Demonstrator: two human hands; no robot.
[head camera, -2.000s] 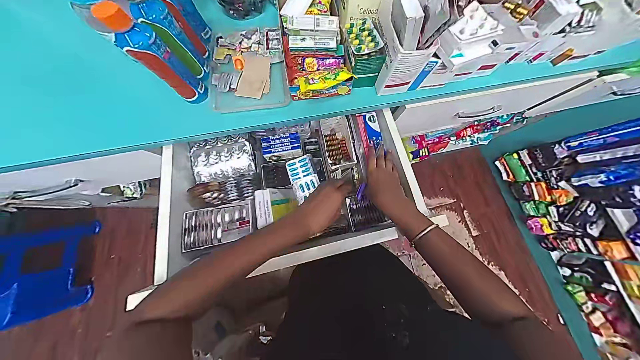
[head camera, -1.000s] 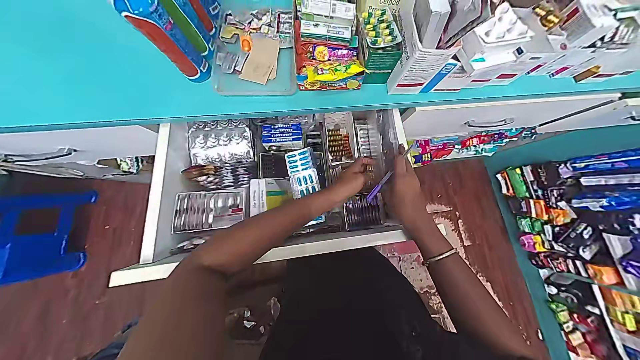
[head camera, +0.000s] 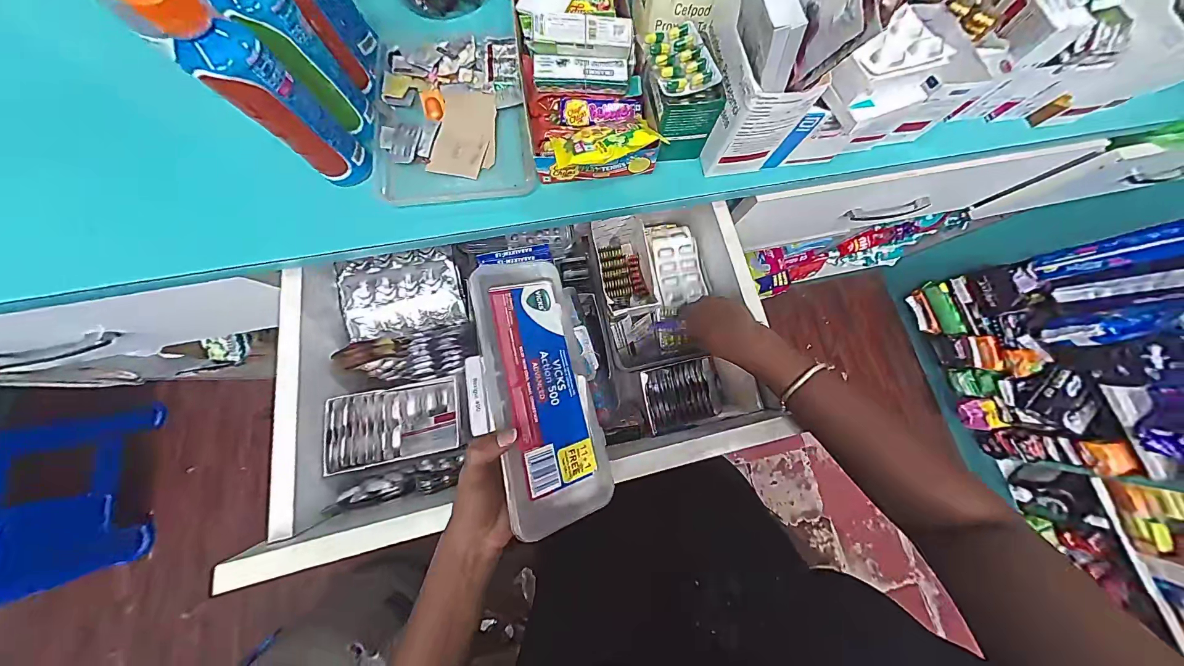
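My left hand (head camera: 484, 490) grips the lower left edge of a clear plastic case with a Vicks Action 500 label (head camera: 546, 388), held tilted over the open drawer (head camera: 285, 407). My right hand (head camera: 717, 328) is down in the drawer's right side, fingers closed around a purple item (head camera: 670, 326), perhaps a pen, above a small clear bin of blister packs (head camera: 638, 338). White tablet blisters (head camera: 675, 264) lie just behind that hand, and a row of dark blister strips (head camera: 682, 393) stands in front of it. Silver blister packs (head camera: 400, 294) fill the drawer's left side.
On the turquoise counter (head camera: 111, 203) are spray bottles (head camera: 277, 92), a plastic tray of scraps (head camera: 458, 190), a box of sweets (head camera: 601, 139) and medicine cartons (head camera: 768, 120). Packets fill a shelf (head camera: 1064, 370) at the right. A blue plastic stool (head camera: 74, 499) stands at the left.
My left hand has moved left and toward me and now holds the labelled case. My right hand is still at the drawer's right side with the purple item. The view has shifted closer to the drawer.
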